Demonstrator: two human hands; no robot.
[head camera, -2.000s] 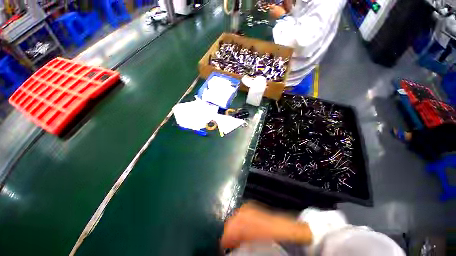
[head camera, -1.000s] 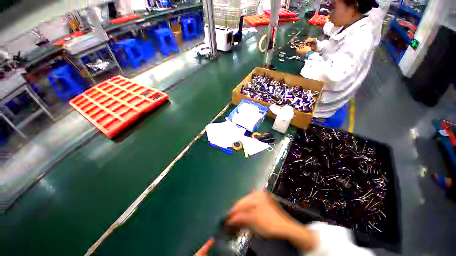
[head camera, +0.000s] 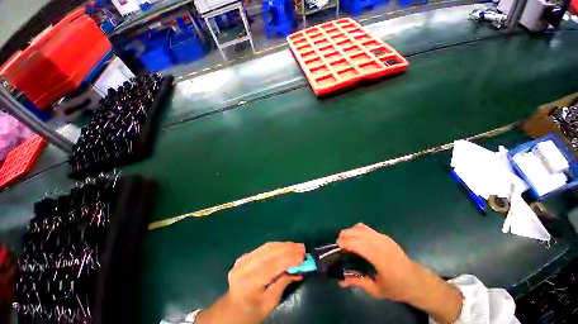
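Observation:
My left hand (head camera: 263, 275) is at the bottom centre, its fingers closed around a teal-blue hand tool (head camera: 303, 265). Only the tool's teal end shows between the fingers. My right hand (head camera: 380, 266) is just to the right, its thumb and fingers holding a small black part (head camera: 334, 266) with thin shiny metal ends. The part lies between the two hands, against the tool's end. The fingers hide much of both.
Black foam trays (head camera: 117, 234) with rows of upright parts stand at the left. A red-orange grid tray (head camera: 342, 54) lies across the bench. White sheets (head camera: 485, 168), a tape roll (head camera: 499, 204) and a blue plastic tray (head camera: 544, 166) are at right. The black bin (head camera: 554, 297) shows at lower right.
The view has turned left, bringing the foam trays in and moving the bin to the right edge. Both hands are now together over the bench, holding the part and the tool.

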